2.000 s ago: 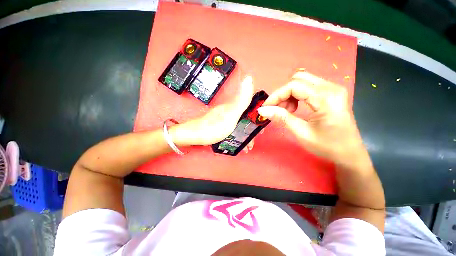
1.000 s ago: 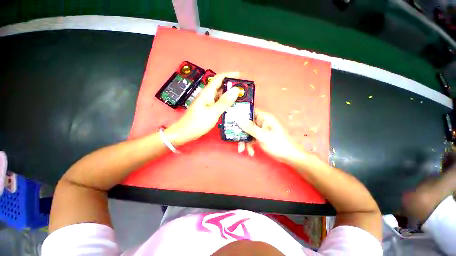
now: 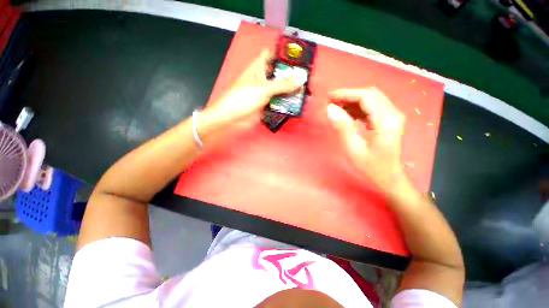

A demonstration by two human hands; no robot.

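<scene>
My left hand (image 3: 256, 85) grips a phone unit (image 3: 293, 90) near the top middle of the red work mat (image 3: 259, 162). The unit is a black rectangle with a gold-yellow disc at its red far end and a green and silver-white board below. A dark corner of another unit (image 3: 275, 121) shows under its near end; the rest is hidden by the unit and my hand. My right hand (image 3: 367, 129) is raised over the right part of the mat, blurred, thumb and fingers curled with a gap between the tips. No piece is visible in it.
Yellow scraps (image 3: 459, 138) lie on the mat's right side and the dark bench. A green conveyor (image 3: 373, 30) runs beyond the white edge (image 3: 481, 96). A pale pink upright (image 3: 276, 13) stands behind the mat. A pink fan (image 3: 11, 161) and blue basket (image 3: 45, 204) are at lower left.
The held unit has moved away from me to the mat's far part, over where other units lie. My right hand has let go of it and moved right. The camera view has shifted.
</scene>
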